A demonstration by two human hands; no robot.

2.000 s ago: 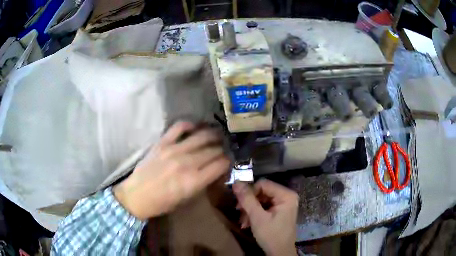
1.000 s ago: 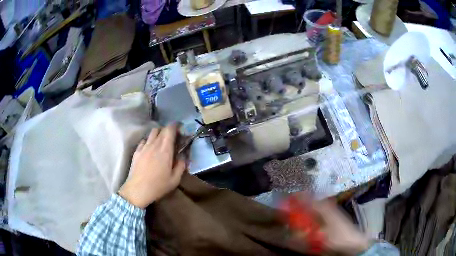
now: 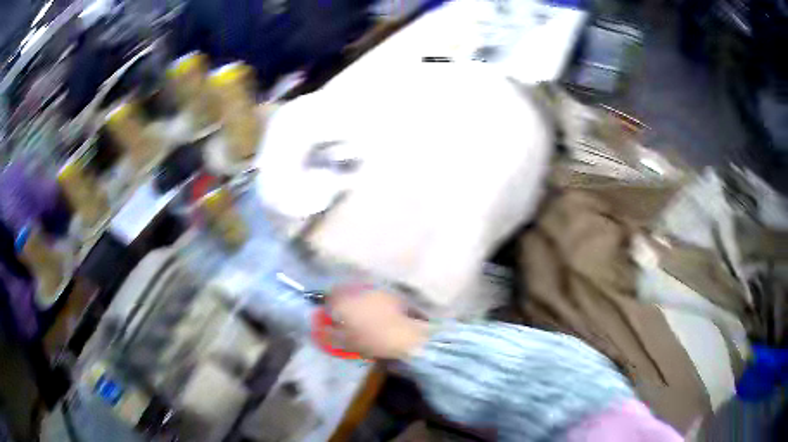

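The view is blurred. My right hand [image 3: 376, 324] is on the red-handled scissors [image 3: 327, 335] at the table's front part, right of the overlock machine; the blades point up and left over the pale blue table top. The cream overlock machine [image 3: 207, 384] with its blue label lies at the lower left. Pale fabric panels [image 3: 432, 173] lie spread just beyond my right hand. My left hand is out of the picture.
Several thread cones [image 3: 233, 108] stand behind the machine at the upper left. A small cone [image 3: 223, 216] stands beside it. A rumpled brown and beige cloth heap [image 3: 596, 268] lies at the right. The wooden table edge [image 3: 359, 401] runs below my hand.
The view has swung to the right. My left hand and the brown cloth it was on have left the picture. My right hand has moved with the red scissors to the table beside the machine.
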